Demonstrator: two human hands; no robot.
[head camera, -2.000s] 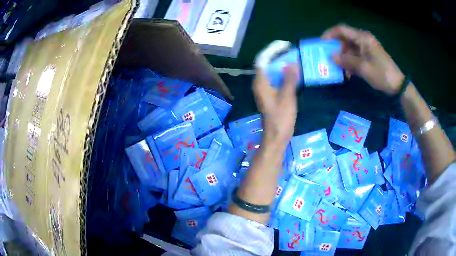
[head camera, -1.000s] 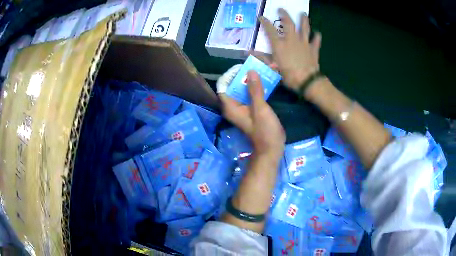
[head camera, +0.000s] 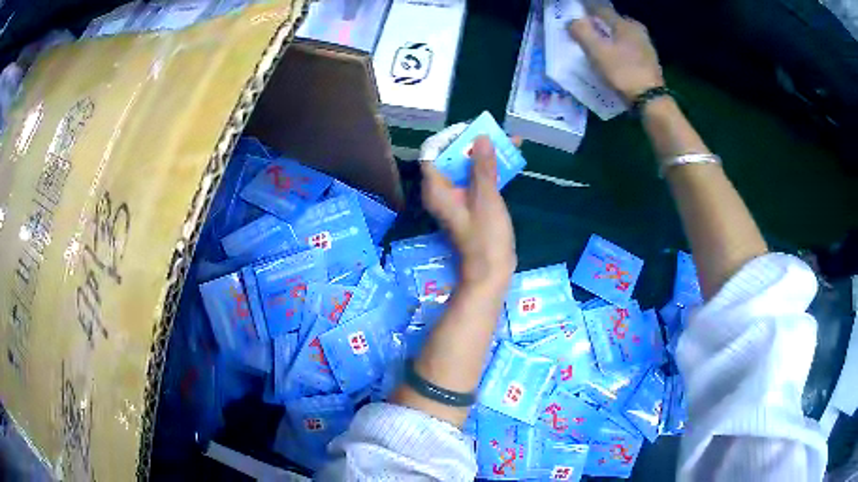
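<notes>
My left hand (head camera: 470, 212) holds a small stack of light-blue packets (head camera: 500, 155), with the thumb on top and a white cover on a fingertip. My right hand (head camera: 616, 52) grips a white panel (head camera: 581, 66), tilted over an open watch box (head camera: 546, 130) on the dark green surface. A blue packet (head camera: 548, 97) shows partly inside that box, under the panel. Many loose blue packets (head camera: 527, 306) with red print lie in front of me, below both hands.
A large brown carton (head camera: 103, 216) with shiny tape and handwriting stands at the left, with blue packets (head camera: 310, 245) at its opening. Another white watch box (head camera: 414, 66) with a black watch icon stands behind its flap. White strips (head camera: 842, 386) lie at the right edge.
My right hand has moved up and right and now grips the white panel, which is tilted over the box. The box with the packet now lies further right in view. My left hand still holds packets.
</notes>
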